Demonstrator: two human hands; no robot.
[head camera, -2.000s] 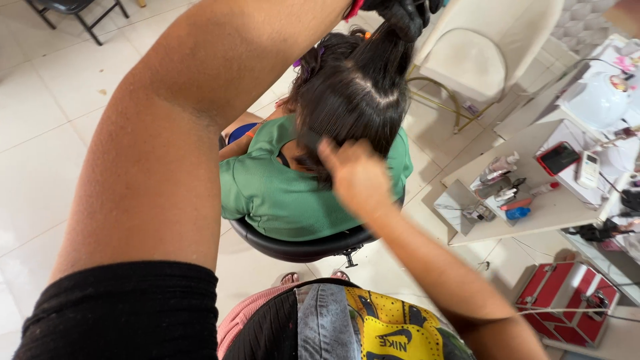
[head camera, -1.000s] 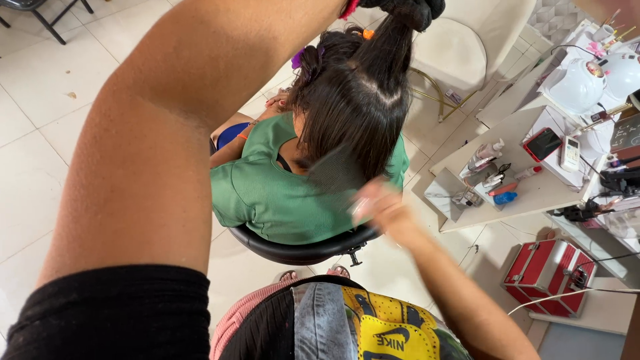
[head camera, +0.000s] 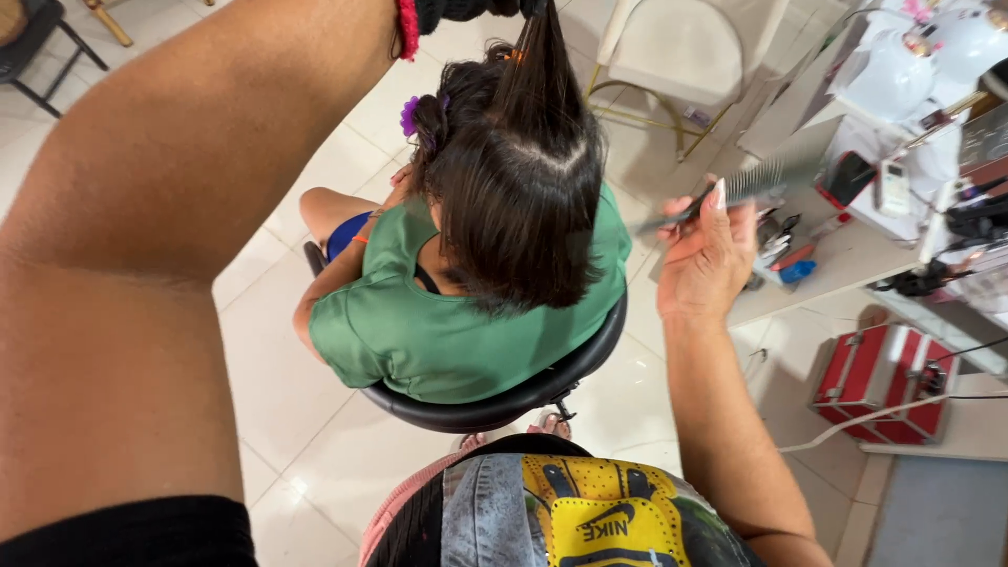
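A seated person in a green shirt (head camera: 472, 346) has dark hair (head camera: 520, 213) with a curved parting across the back of the head. My left hand (head camera: 472, 6), in a black glove with a red cuff, is at the top edge, closed on a raised section of hair (head camera: 543, 71); part of it is out of frame. My right hand (head camera: 709, 244) is bare and holds a dark comb (head camera: 748, 185), blurred at its far end, to the right of the head and apart from the hair. A purple hair tie (head camera: 409, 116) sits at the hair's left side.
The person sits on a black chair (head camera: 496, 413) just in front of me. A cream chair (head camera: 681, 47) stands beyond. At the right are a white shelf unit (head camera: 827, 287) with bottles, a phone (head camera: 852, 178) and a remote (head camera: 893, 189), and a red case (head camera: 886, 382) with a cable over it.
My right hand has moved from the lower hair out to the right, with the comb in it. My left hand still holds the raised hair.
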